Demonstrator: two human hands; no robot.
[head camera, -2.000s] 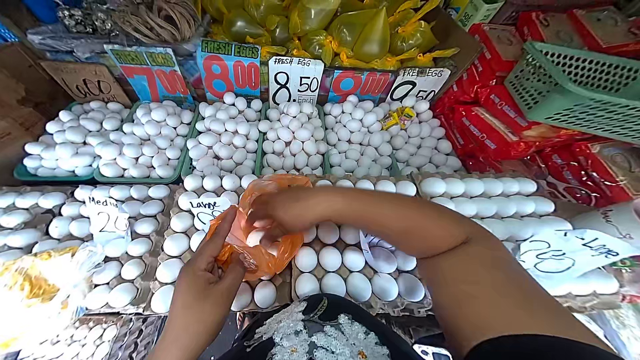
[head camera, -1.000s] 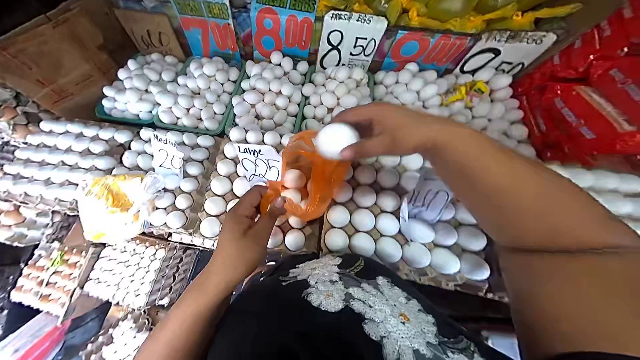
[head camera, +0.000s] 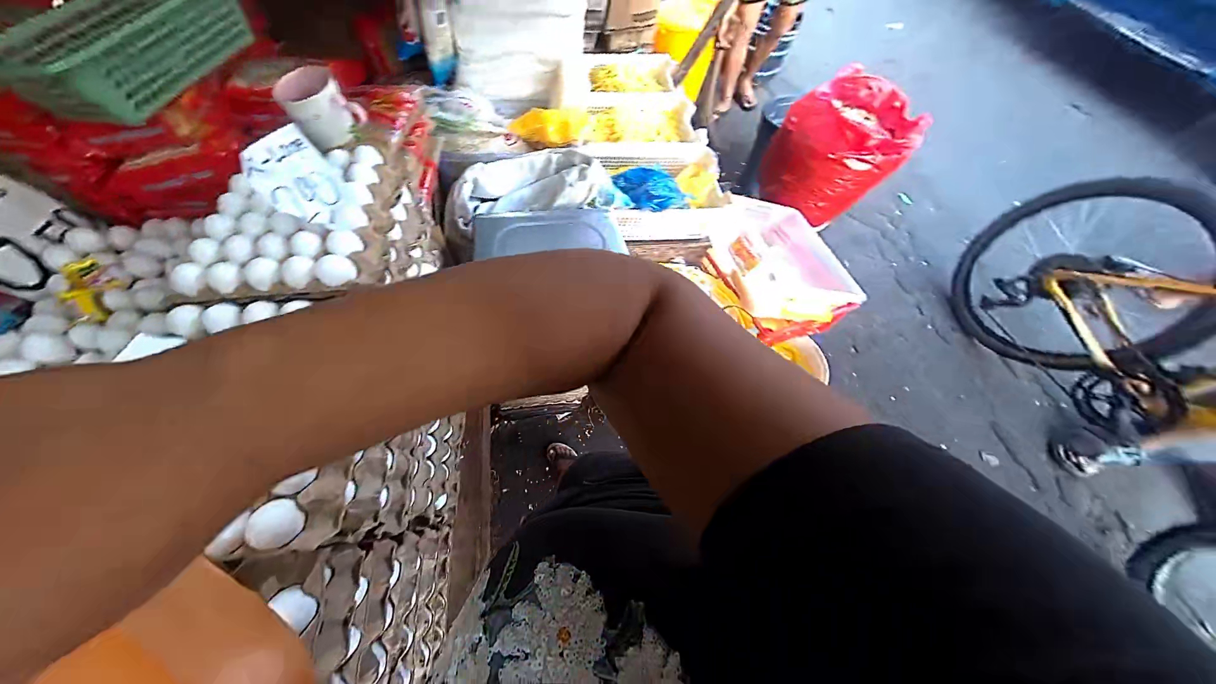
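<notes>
My right forearm reaches across to the left edge, and my right hand is outside the view. At the bottom left corner lies part of an orange plastic bag (head camera: 104, 660). Beside it is a blurred tan-orange shape; whether it is bag or part of my left hand I cannot tell. White eggs (head camera: 275, 522) rest in grey-brown cardboard egg trays (head camera: 418, 560) below the forearm. More rows of eggs (head camera: 261, 274) stand above it, with a handwritten price card (head camera: 296, 176) on them. Loose eggs (head camera: 47, 349) with a yellow wrapper (head camera: 87, 288) lie at the far left.
A green plastic basket (head camera: 180, 57) and white mug (head camera: 312, 106) stand beyond the eggs. A grey-blue lid (head camera: 551, 233), white crates (head camera: 636, 157) and a pink-white tub (head camera: 784, 256) sit beyond my elbow. A red bag (head camera: 841, 142) and a bicycle (head camera: 1083, 313) with a rider's leg are on the pavement.
The view has swung far to the right. My right hand, seen holding an egg by the orange bag a second ago, has left the view. The street and bicycle now show.
</notes>
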